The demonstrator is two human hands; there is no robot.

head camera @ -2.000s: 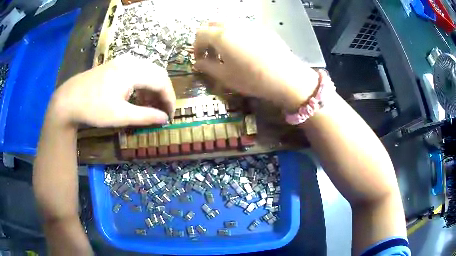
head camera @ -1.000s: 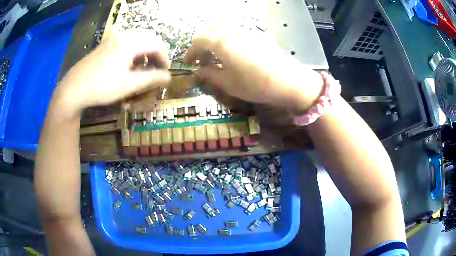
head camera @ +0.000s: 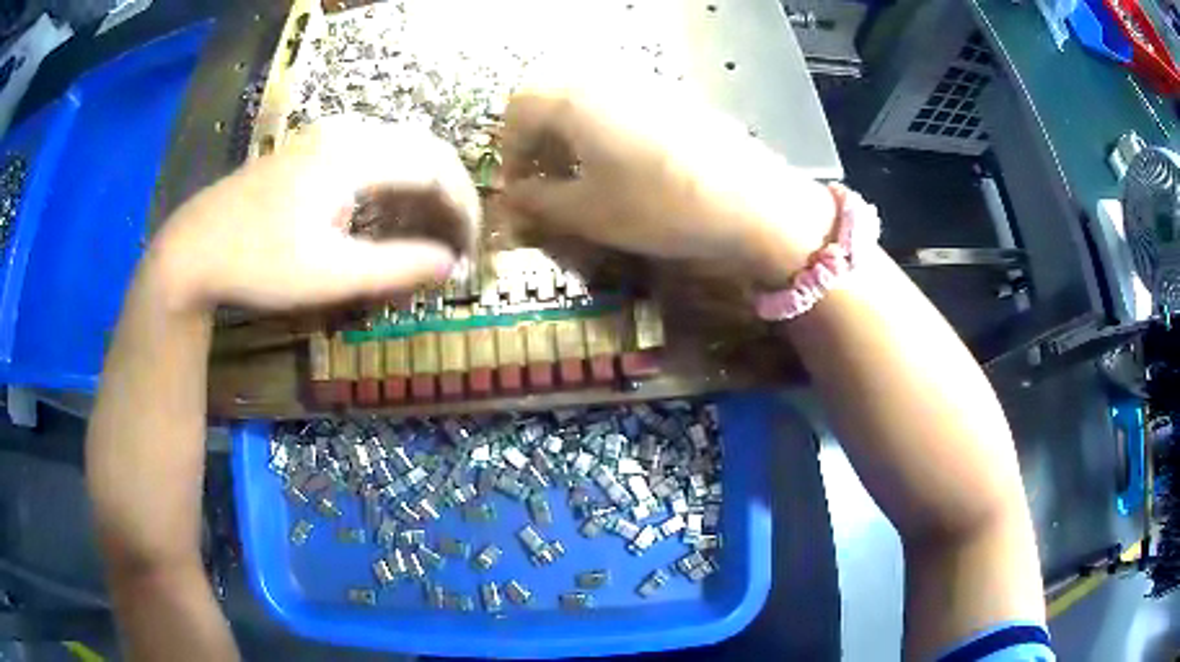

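Observation:
The brass-coloured loading fixture (head camera: 485, 349) with red-brown teeth and a green strip lies across the front of the plate. Small silver connectors stand in its slots. My left hand (head camera: 343, 220) is curled over the fixture's left and middle slots, fingertips near the slots; whether it holds a connector cannot be told. My right hand (head camera: 582, 162) is beside it, at the near edge of the connector pile (head camera: 375, 71), with fingers bent and blurred; what they hold is hidden.
A near blue tray (head camera: 505, 640) with scattered connectors sits below the wooden front board (head camera: 738, 349). The grey base plate (head camera: 738, 52) is behind. A side blue tray (head camera: 97, 220) is at left. A small white fan (head camera: 1154, 213) and a red bin (head camera: 1139, 39) are at right.
My left hand moved from the slots up toward the pile, then back down and right over the fixture. My right hand stayed near the pile, with small finger movements.

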